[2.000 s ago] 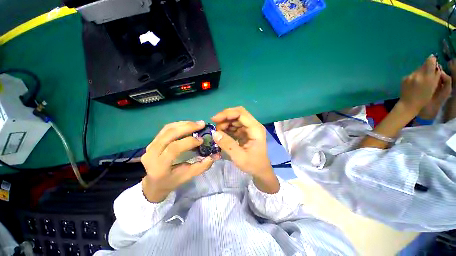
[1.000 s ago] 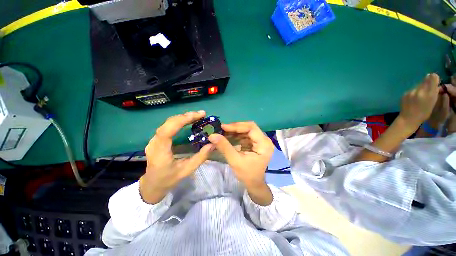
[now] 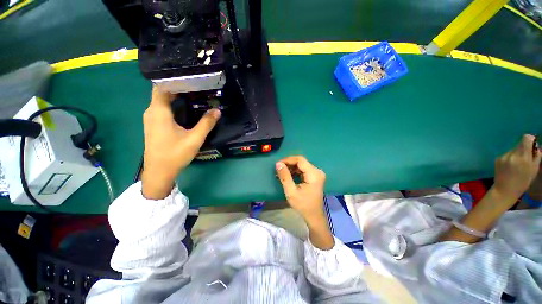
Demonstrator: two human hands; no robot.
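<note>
The small black unit (image 3: 207, 102) sits in the dark fixture under the head of the bench press (image 3: 178, 44). My left hand (image 3: 169, 133) reaches in from the left, with its thumb at the unit's near right side and its fingertips partly hidden at the pale-edged head block (image 3: 189, 82). The thumb and fingers span the unit. My right hand (image 3: 304, 185) hangs over the mat's front edge, right of the press, with thumb and curled fingers close together. Whether it pinches a tiny part cannot be seen.
A blue bin (image 3: 355, 88) of tiny pale parts stands right of the press. A white equipment box (image 3: 50, 160) with cable and hose is at left. A neighbour's hand (image 3: 514, 166) is at far right. A black parts tray (image 3: 62, 279) is low left.
My left hand has moved from above the lap up to the press with the unit. My right hand has let go of the unit and moved right. The view has shifted, showing more of the press.
</note>
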